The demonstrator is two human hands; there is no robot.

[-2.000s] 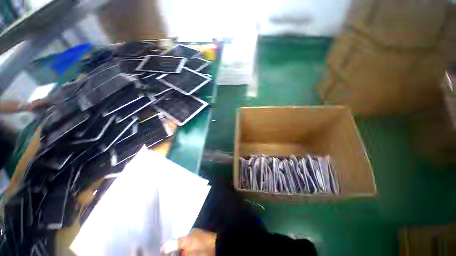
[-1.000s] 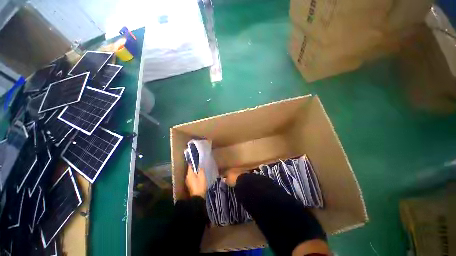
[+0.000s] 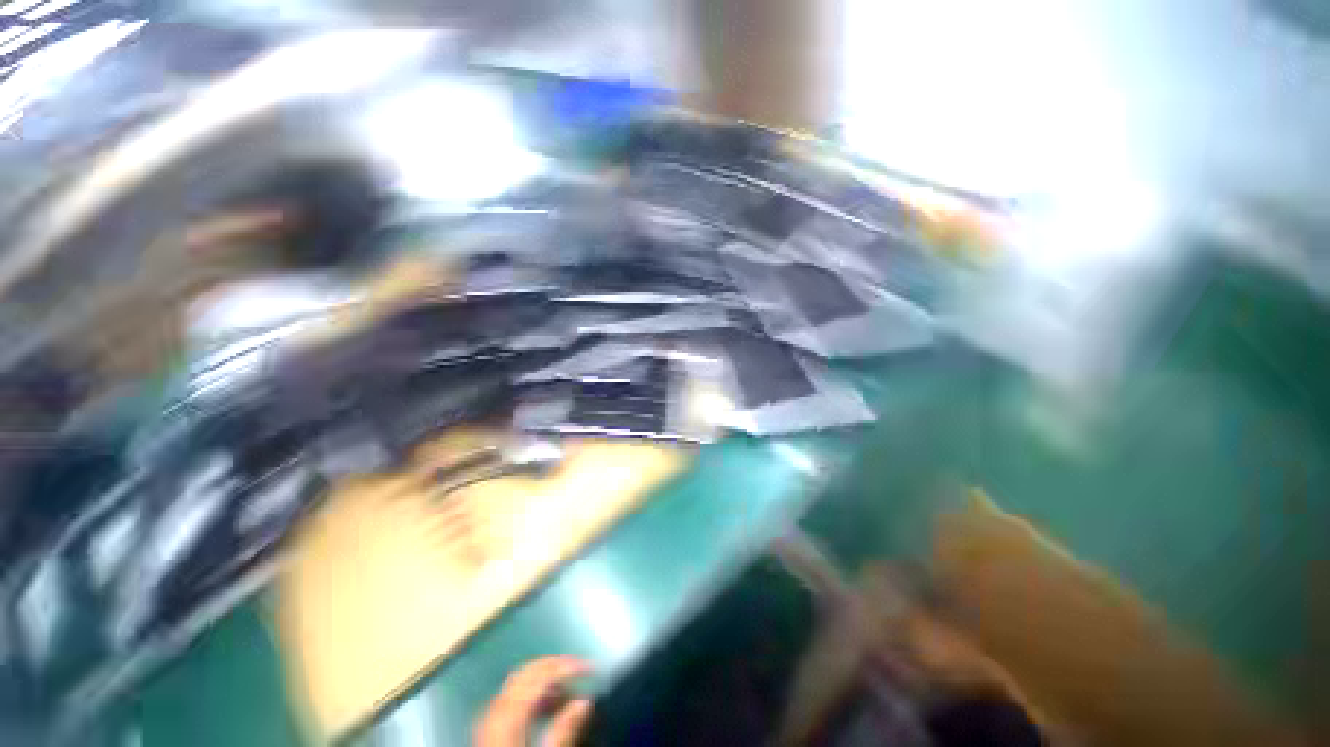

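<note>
The frame is strongly blurred. My left hand is at the bottom edge over the bench's front edge, partly cut off, fingers apart and nothing visible in it. My right hand is a faint smear above a dark sleeve at the lower right, beside the carton; its grip cannot be made out. Dark solar panels with pale borders lie in a loose heap across the bench. The brown carton shows blurred at the lower right; its contents cannot be seen.
A tan cardboard sheet lies under the heap's near side on the green bench. A blurred person is at the far left, beyond the panels. A blue item lies behind the heap. Green floor shows at right.
My view has swung left from the carton to the bench. My hands were inside the carton, the left at a wrapped bundle there; now the left hand is by the bench edge without it.
</note>
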